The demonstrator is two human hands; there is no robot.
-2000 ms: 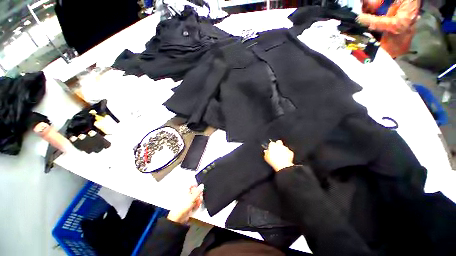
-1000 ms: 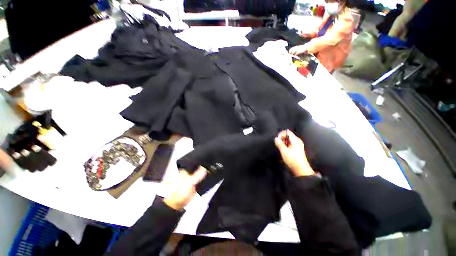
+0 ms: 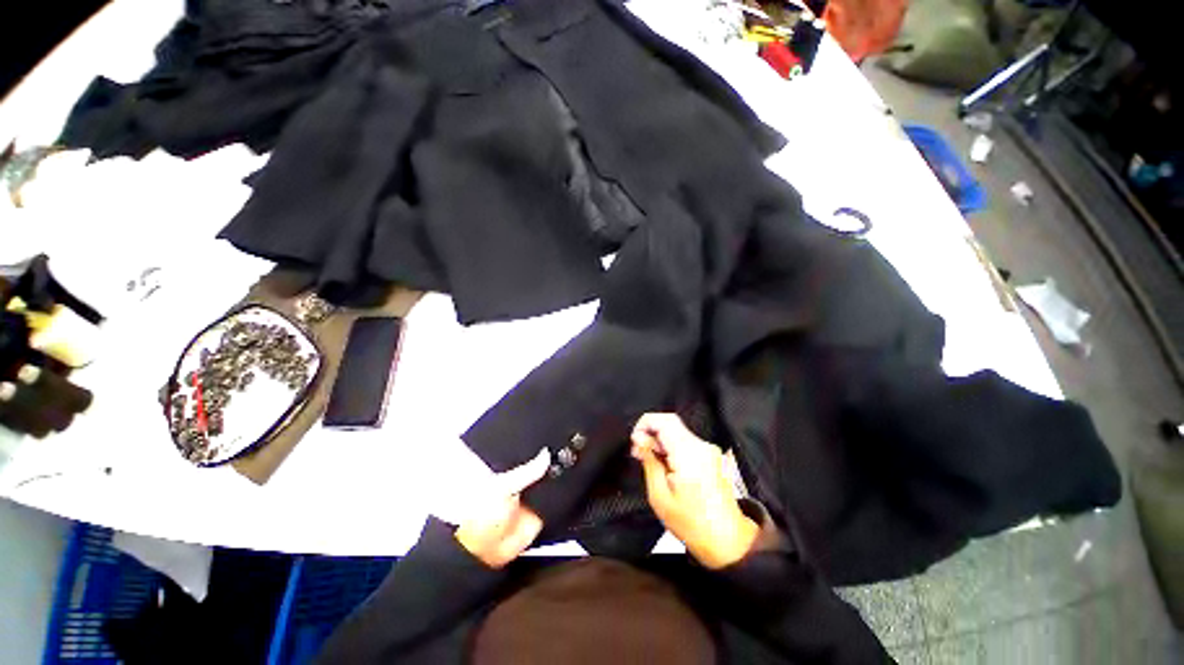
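Observation:
A black jacket lies over the table's front edge. Its sleeve cuff points left, with a short row of shiny buttons. My left hand grips the cuff edge, thumb on top beside the buttons. My right hand is just right of the cuff, its thumb and fingertips pinched together; whether something small is between them cannot be told. A round tray of small metallic pieces and some red bits stands at left on brown card, beside a black smartphone.
Another dark jacket lies behind on the white table. A hanger hook shows at right. Black and yellow items are at the left edge. Blue crates are below left. Red and yellow items lie at the far edge.
The view has tilted down. The cuff is flatter, with its buttons facing up. My right hand has come left and nearer to the cuff. My left hand still holds the cuff edge.

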